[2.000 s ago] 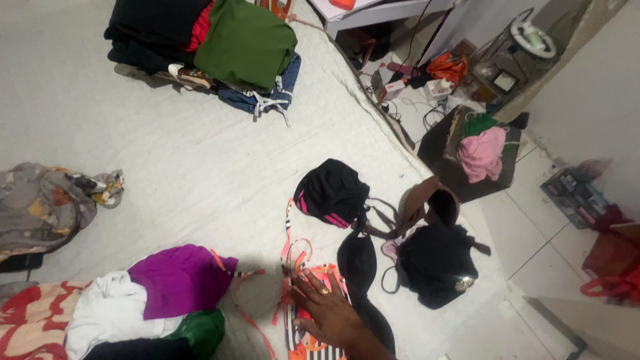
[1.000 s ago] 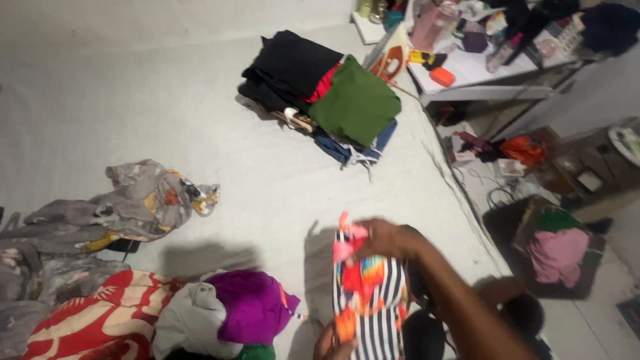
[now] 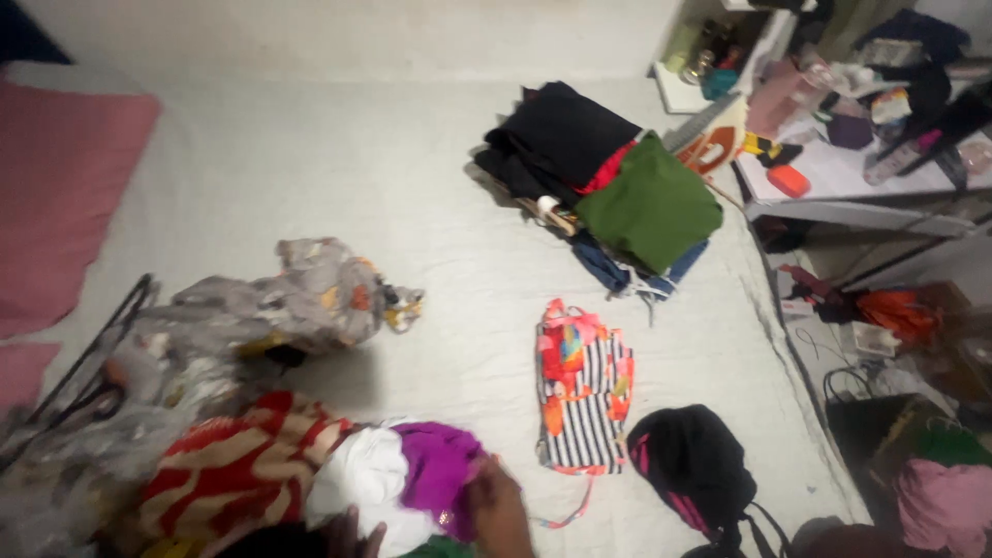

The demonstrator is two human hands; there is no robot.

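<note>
My right hand (image 3: 500, 500) is at the right edge of a purple cloth (image 3: 438, 465), its fingertips pinching or touching the fabric; blur hides which. Low in the view, my left hand (image 3: 355, 535) lies against a white cloth (image 3: 364, 473), only its fingers showing. Beside these are a red and beige patterned cloth (image 3: 240, 465) and a bit of green cloth (image 3: 438, 547). A folded striped floral garment (image 3: 585, 395) lies flat to the right, one strap trailing. Next to it is a black garment with pink trim (image 3: 690, 465).
Folded clothes (image 3: 651, 201) are stacked on the white bed sheet (image 3: 449, 155). Crumpled grey printed fabric (image 3: 310, 294) lies left, near a pink cushion or cloth (image 3: 70, 201). Beyond the bed's right edge stand a cluttered white table (image 3: 845, 182) and a container holding pink cloth (image 3: 945, 496).
The striped floral garment, under a hand and then handled a second ago, now lies folded and released. My right hand has moved left to the purple cloth. The view has shifted left.
</note>
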